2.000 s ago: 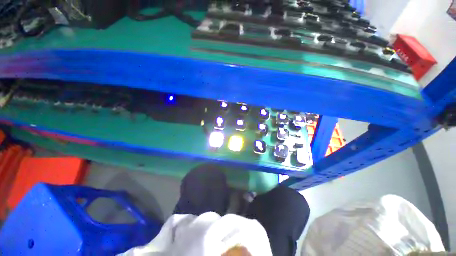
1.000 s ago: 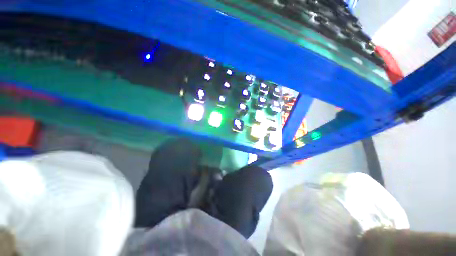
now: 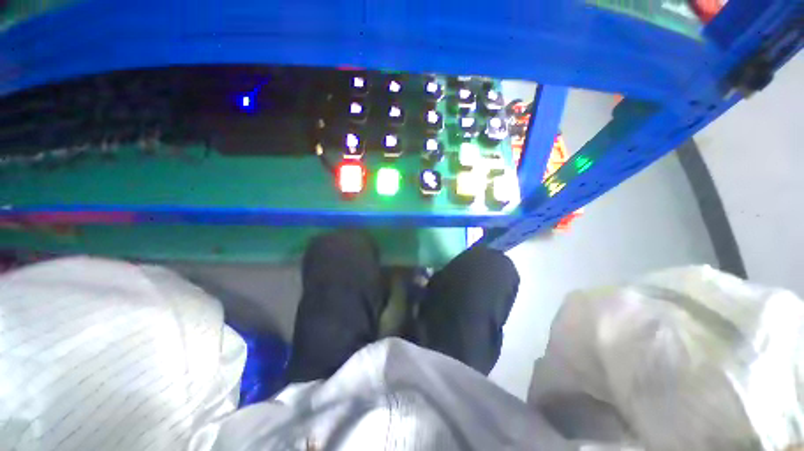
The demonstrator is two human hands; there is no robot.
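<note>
Several smartwatch units stand in rows on the green shelf (image 3: 247,187) under the blue shelf beam (image 3: 353,40). In the front row, one watch (image 3: 351,179) is lit white with a red glow, one (image 3: 388,181) is lit green, and one (image 3: 430,181) is dark with white marks. Two more at the right of that row are bright and pale. Neither of my hands can be made out. White striped sleeves show at the lower left and lower right, running out at the bottom edge.
A dark box with a small blue light (image 3: 246,101) stands left of the watches. A blue rack upright (image 3: 542,132) is at their right, with a red-orange lattice behind it. My dark-trousered knees are below the shelf edge. A blue stool (image 3: 263,368) is partly hidden.
The view has shifted and levelled. The left sleeve has come into view since the first frame. The front-left watch now glows red around white; the one beside it went from yellow to green.
</note>
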